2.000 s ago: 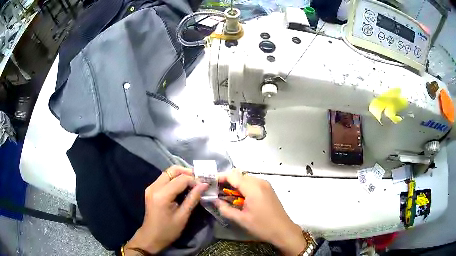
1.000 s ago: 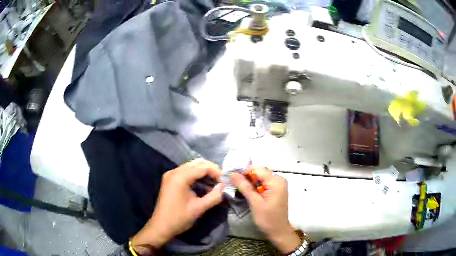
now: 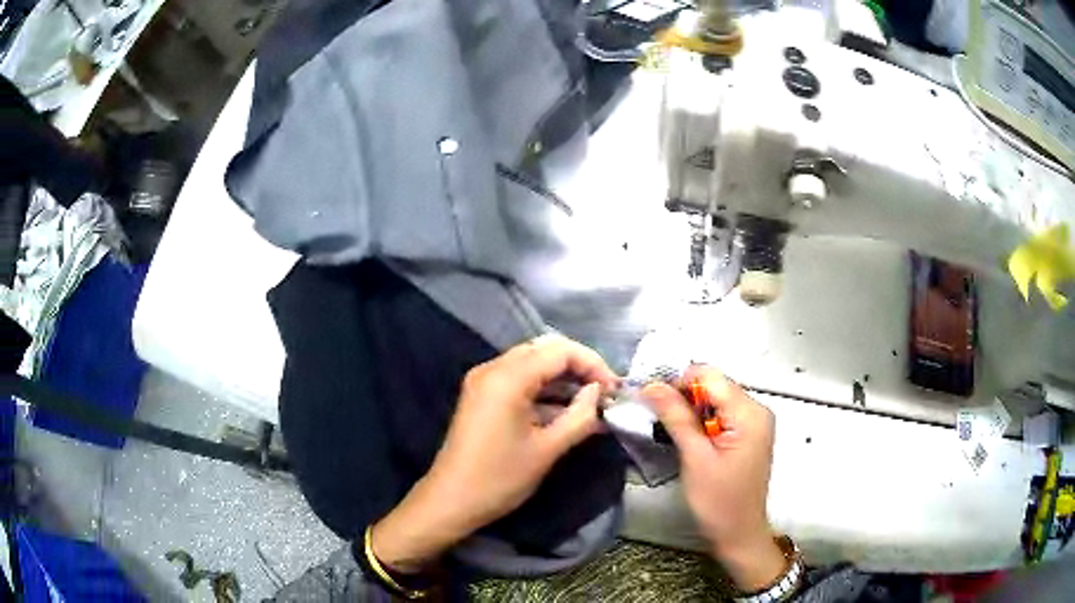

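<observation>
The grey garment (image 3: 377,141) with a black inner side (image 3: 354,389) lies over the left of the white machine table. My left hand (image 3: 519,430) pinches the garment's edge and a white label (image 3: 637,409) between thumb and fingertips. My right hand (image 3: 719,459) holds the label's other side with thumb and finger. The orange-handled snips (image 3: 707,406) are tucked in my right hand, their blades mostly hidden. The hands are close together at the table's front edge. The label is blurred and partly covered by fingers.
The white sewing machine (image 3: 872,153) stands behind and right of my hands. A dark phone (image 3: 943,324), a yellow piece (image 3: 1042,266), small white labels (image 3: 981,433) and a yellow-black tool (image 3: 1043,507) are at the right. Blue crates (image 3: 88,342) are at the left; a person's arm shows beyond.
The view has shifted, so table and garment appear further right. The label stood upright between my hands; now it is folded down and pinched. A person's dark sleeve has appeared at the left edge.
</observation>
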